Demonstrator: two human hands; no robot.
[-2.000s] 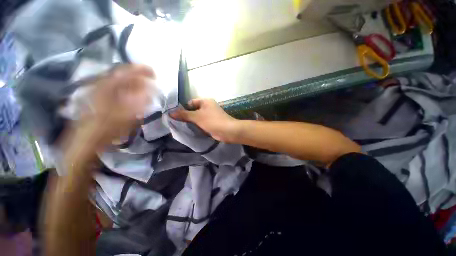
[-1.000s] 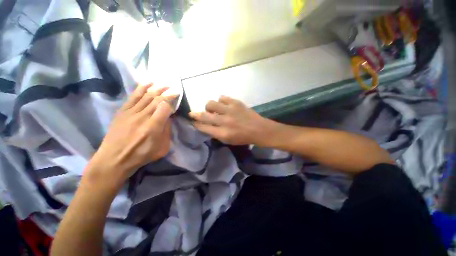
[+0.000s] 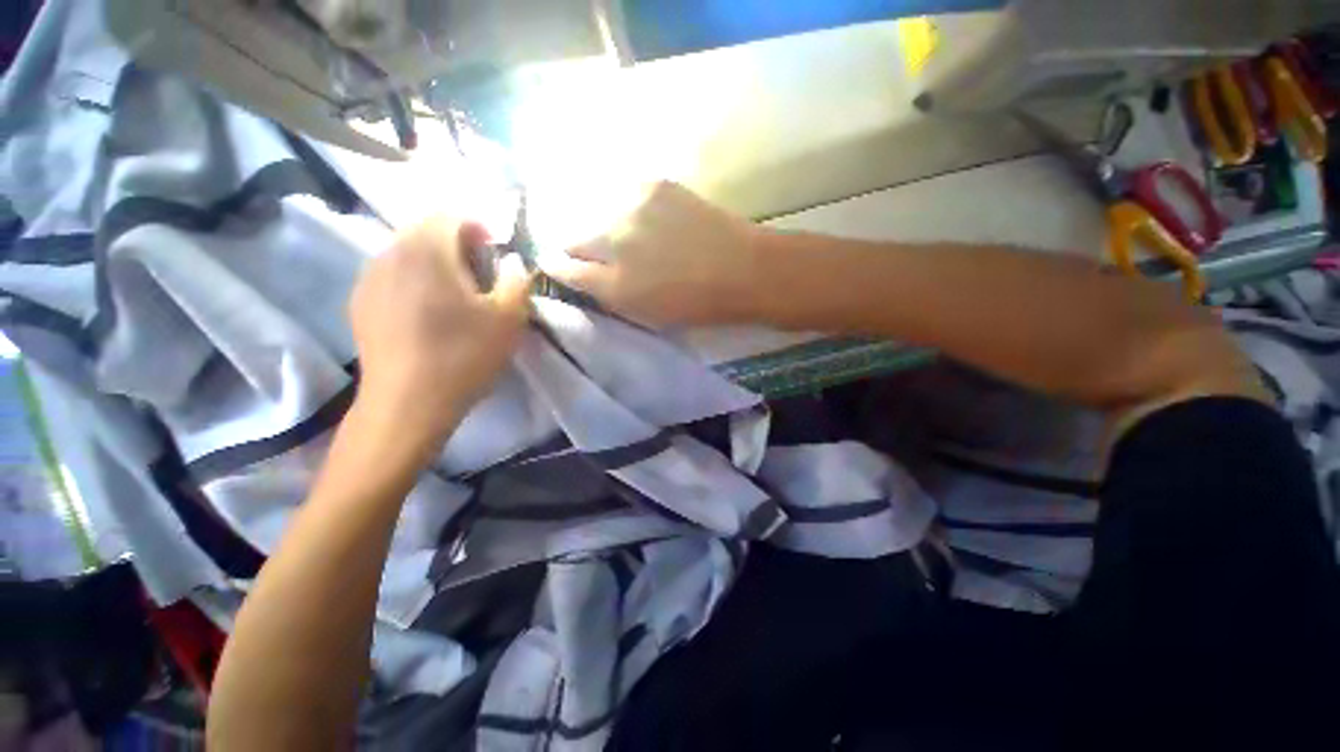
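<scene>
Striped garment panels (image 3: 221,316), pale grey-white with dark streaks, lie in folds over the table's left part and the lap. My left hand (image 3: 438,301) pinches the cloth edge with thumb and fingers just in front of the needle area. My right hand (image 3: 647,265) grips the cloth edge close beside it, fingertips partly lost in glare. A dark strip of cloth shows between the two hands. The lockstitch machine (image 3: 279,59) stands above, its presser foot and needle (image 3: 467,132) near the fingers and blurred by bright light.
Scissors with red and orange-yellow handles (image 3: 1157,235) lie at the table's right; more orange handles (image 3: 1227,118) are behind them. The green table edge (image 3: 838,364) runs below my right forearm. More striped cloth lies right of the lap. Something red (image 3: 184,639) shows low at left.
Both hands have moved up toward the needle with the cloth edge, and my right forearm now crosses the table. More of the machine head shows. The striped cloth below the hands is drawn up.
</scene>
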